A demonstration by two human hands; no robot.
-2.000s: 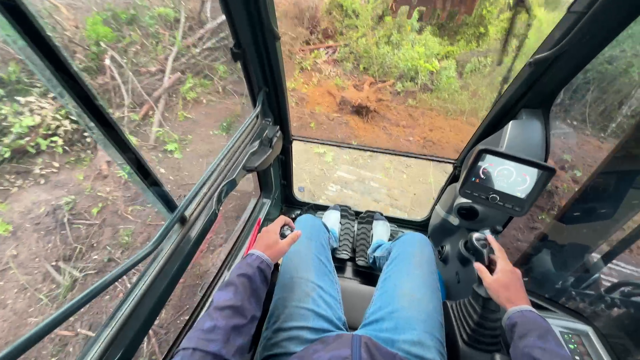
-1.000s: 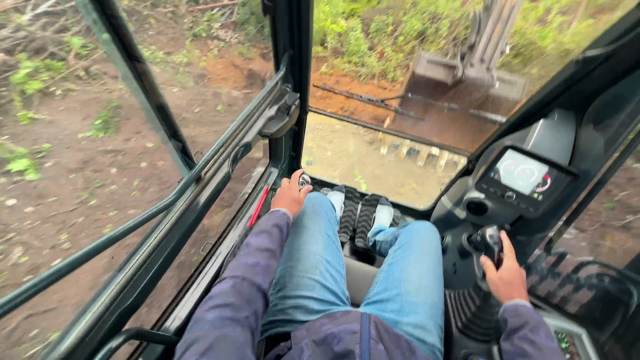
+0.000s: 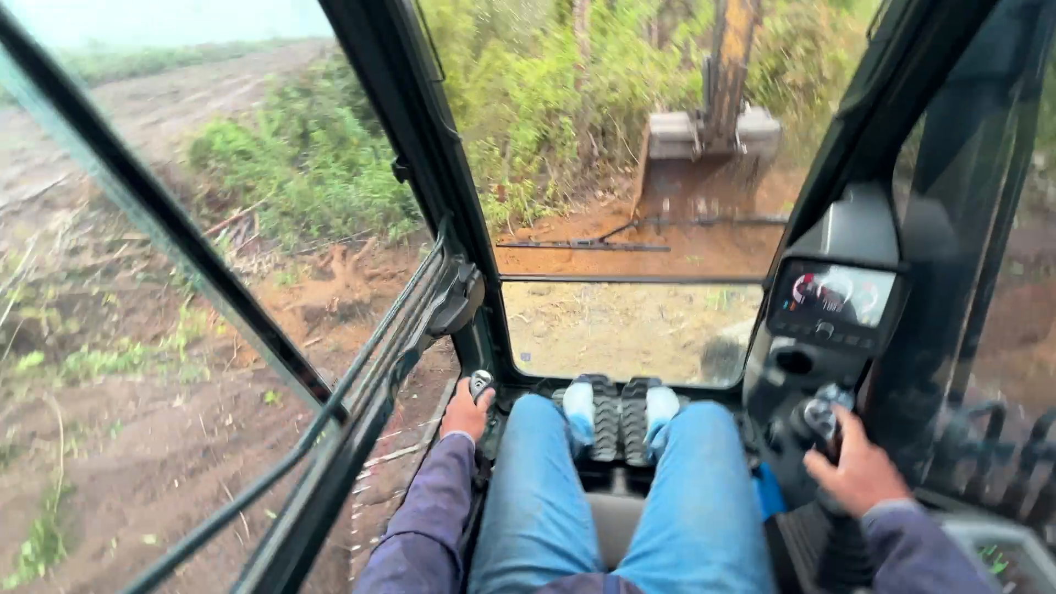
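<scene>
My left hand (image 3: 467, 410) is wrapped round the left joystick (image 3: 481, 381) beside the cab's door side. On the right, my right hand (image 3: 858, 466) grips the right joystick (image 3: 827, 417), below a lit display monitor (image 3: 836, 302). My feet rest at the ribbed foot pedals (image 3: 620, 419) between my knees. Through the windshield, an excavator bucket (image 3: 700, 183) hangs from the arm (image 3: 731, 66), right of centre, close to reddish soil; whether its edge touches the ground I cannot tell.
A wiper (image 3: 586, 245) crosses the windshield. Dense bushes (image 3: 536, 107) stand behind the bucket. Outside on the left lie churned soil (image 3: 148, 445), scattered branches and a green shrub (image 3: 322, 157). A control panel (image 3: 994, 557) sits at lower right.
The scene outside has swung round, and sky now shows at upper left. The bucket, out of sight at first and then nearer the cab, now appears farther off. Both hands stay on the joysticks.
</scene>
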